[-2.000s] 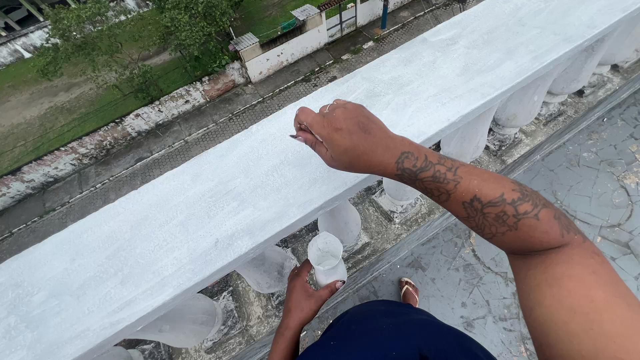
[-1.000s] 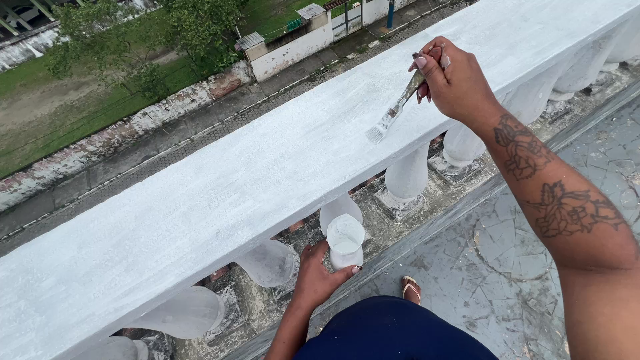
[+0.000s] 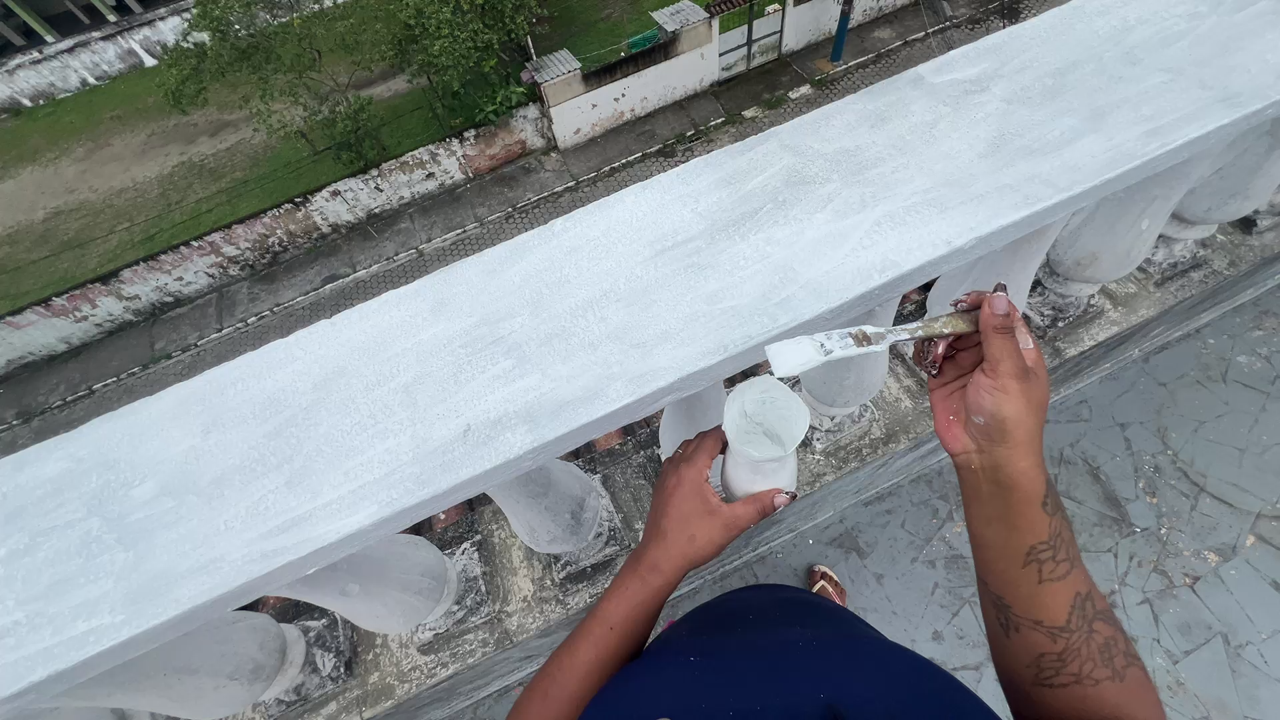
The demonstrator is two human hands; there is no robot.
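Observation:
My left hand (image 3: 700, 500) grips a white cup (image 3: 762, 470) with white paint inside, held just on the near side of the balustrade's handrail. A paintbrush (image 3: 870, 338) with white-coated bristles is in my right hand (image 3: 985, 385), its handle between thumb and fingers. The bristles point left and hang just above the cup's mouth, close to the rail's near edge. White paint covers the broad top of the handrail (image 3: 560, 310), which runs from lower left to upper right. White spots mark my right fingers and palm.
Under the rail stand several pale balusters (image 3: 385, 585) on a weathered ledge. A grey floor of broken tile pieces (image 3: 1180, 470) lies on my side, with my sandalled foot (image 3: 828, 585) on it. Far below, beyond the rail, are a street (image 3: 330, 265), walls, a tree and grass.
My right hand, over the rail's top with the brush one second ago, has come back toward me, and the brush is now near the cup. My left hand still holds the cup.

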